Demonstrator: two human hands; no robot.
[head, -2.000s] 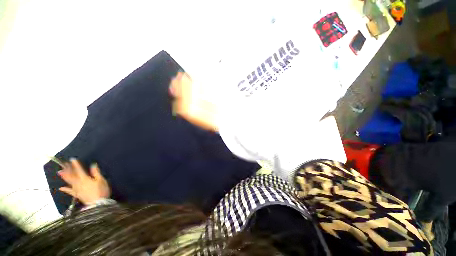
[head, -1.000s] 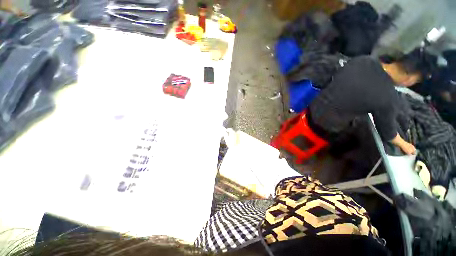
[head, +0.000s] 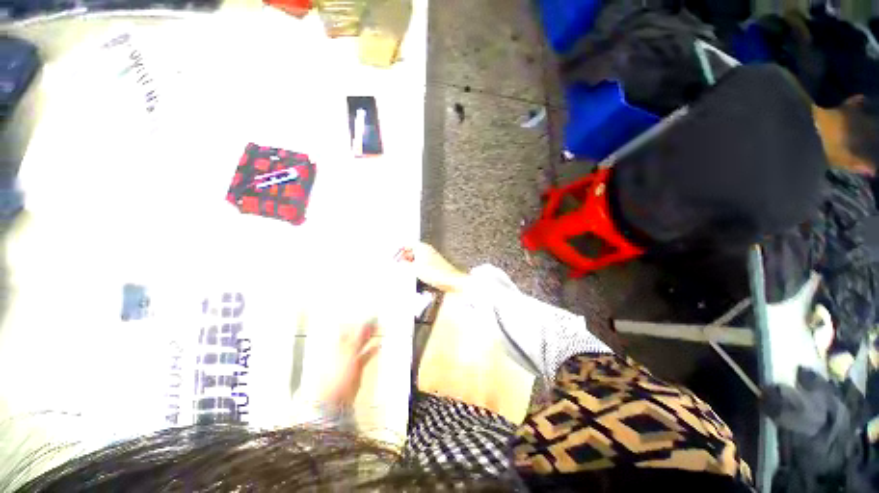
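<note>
Clear polybags with bold dark lettering [head: 222, 361] lie flat on the white table at the lower left. My left hand [head: 355, 366] is blurred and washed out over the right part of the bags; whether it grips the film cannot be told. My right hand [head: 424, 265] is at the table's right edge, its fingers lost in glare, so its hold cannot be told. The hair at the bottom hides the near end of the bags.
A red-and-black checked pouch [head: 273, 183] and a black phone [head: 364, 126] lie on the table [head: 318, 38]. Beyond its right edge are the grey floor [head: 482, 173], a red stool [head: 583, 226] with a person in dark clothes on it, and a blue bin [head: 607, 120].
Both my hands have come into view at the bags and the table edge. The view has shifted, and the dark garment's corner at the lower left is out of sight.
</note>
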